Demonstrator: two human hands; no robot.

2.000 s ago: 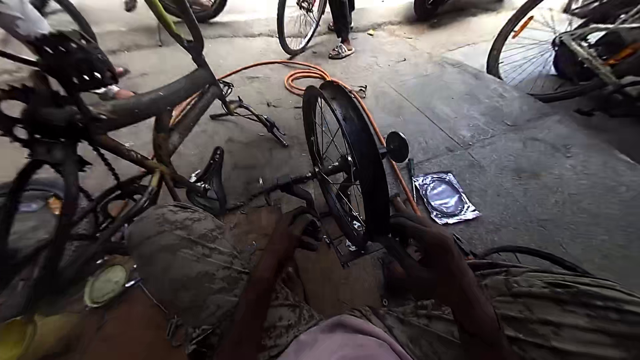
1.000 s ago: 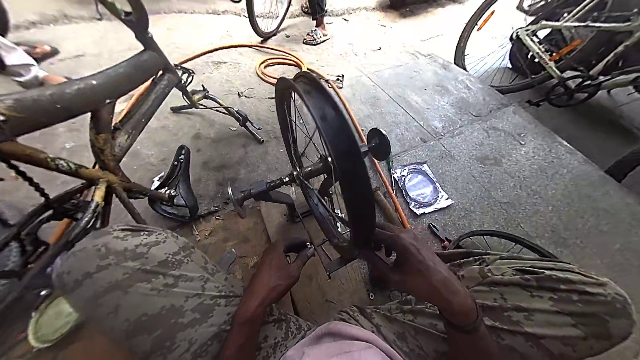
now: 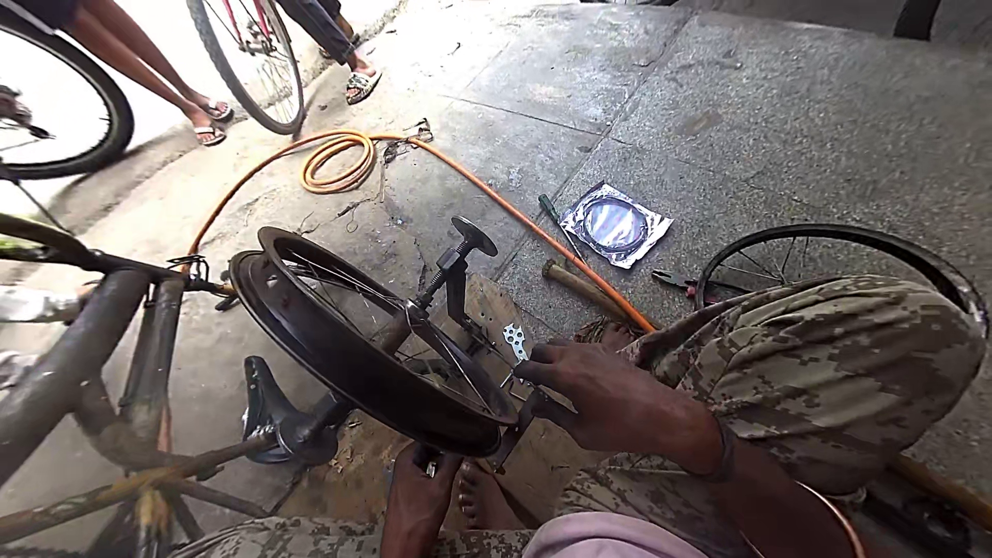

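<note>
A wide black wheel rim with spokes is mounted in a metal truing stand, tilted before me. My right hand is beside the stand's near arm at the rim's right end, its fingers around a flat silver multi-hole spoke wrench. Below the rim's near edge, my left hand has its thumb and fingers closed around a small shiny piece, too small to name. The stand rests on a wooden board between my feet.
A bicycle frame and a saddle are at left. An orange hose, packaged cable, screwdriver, hammer handle, pliers and another wheel lie ahead and right. People stand by bicycles behind.
The rim now leans left. My right hand has moved from the rim's side to the stand's near arm, and a spoke wrench now shows at its fingers. The view has swung right.
</note>
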